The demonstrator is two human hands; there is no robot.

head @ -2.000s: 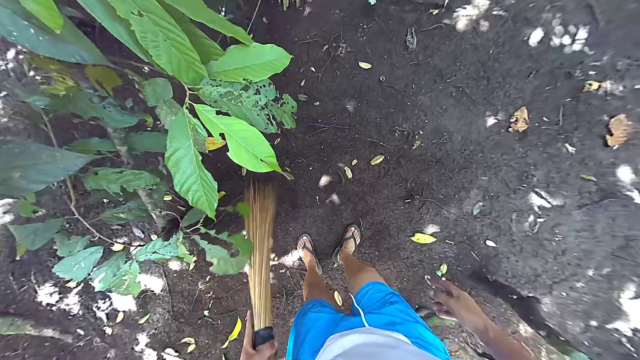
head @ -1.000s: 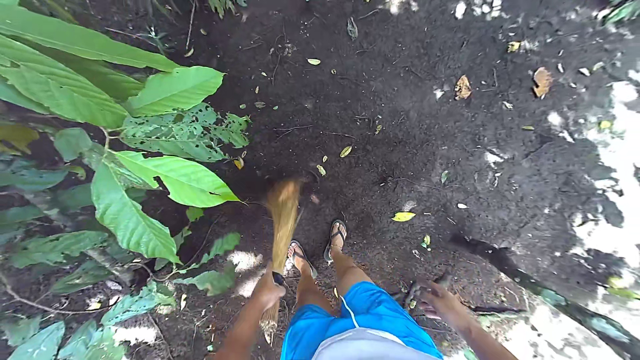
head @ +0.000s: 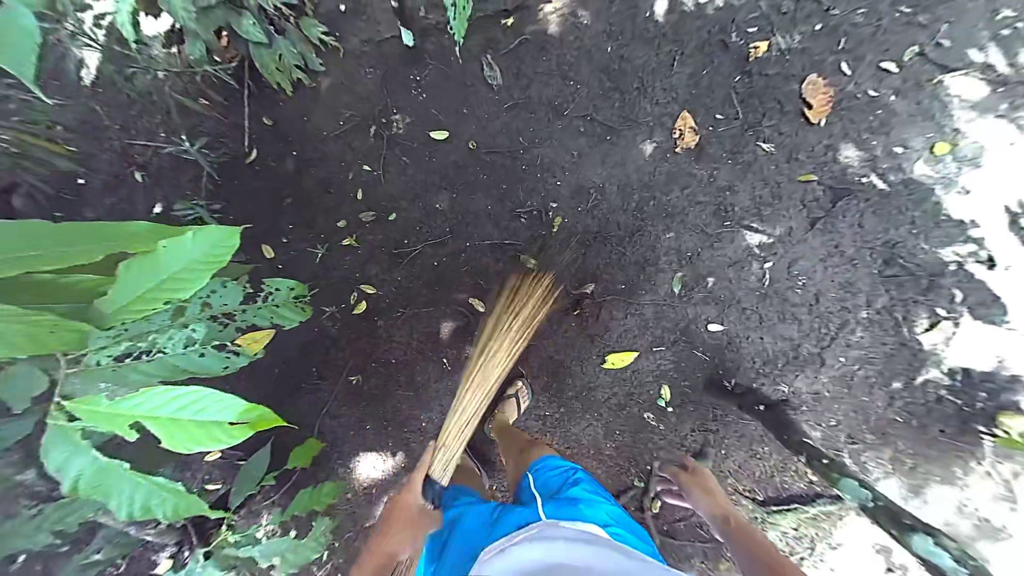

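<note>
My left hand, low and left of centre, is closed around the dark binding of a stick broom. The bristles fan up and to the right, over dark soil and past my sandalled foot; their tips are blurred. A few stick ends show below the hand. On the right, my right hand hangs above the ground with its fingers slightly curled and nothing seen in it. A yellow leaf lies on the soil to the right of the bristles.
Broad green leaves of a plant reach in from the left. A dark branch or thin trunk slants across the lower right. Brown dry leaves lie on the soil toward the upper right, and small twigs are scattered about.
The broom in my left hand has swung to the right; its bristles were beside the plant's leaves and now point up and right, in front of my feet. The view has shifted.
</note>
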